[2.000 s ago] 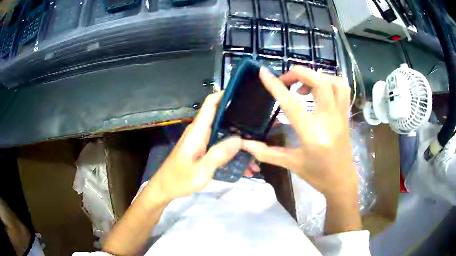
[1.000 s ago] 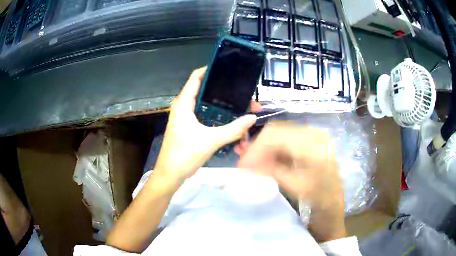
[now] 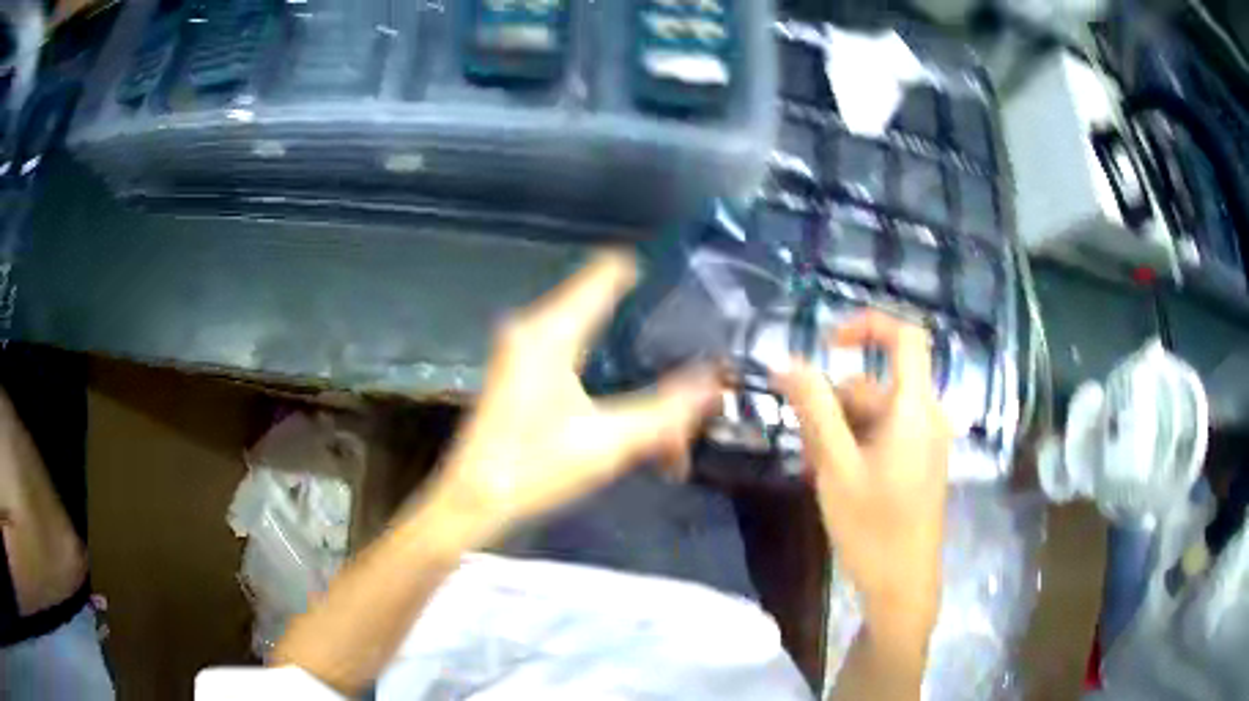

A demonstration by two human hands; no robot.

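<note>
My left hand [image 3: 548, 397] holds a dark teal keypad phone [image 3: 651, 322] by its sides, tilted over the bench's front edge. The picture is blurred, so the phone's face is hard to read. My right hand [image 3: 877, 425] is just right of the phone, over the near part of the lens tray [image 3: 1011, 329], with thumb and fingers close together. I cannot tell whether a lens or film is between them. The tray holds rows of black-bordered screen lenses [image 3: 973, 206].
Stacked clear phone trays [image 3: 452, 164] hold phones at upper left. A crumpled white wipe [image 3: 871, 71] lies on the lens tray. A white box fixture [image 3: 1068, 164] and white fan [image 3: 1153, 431] stand right. Cartons [image 3: 165, 507] sit below. Another person's arm [image 3: 34, 520] shows far left.
The view has shifted, showing more of the trays. The phone has tilted in my left hand. My right hand has moved up from the lap to the lens tray's near part.
</note>
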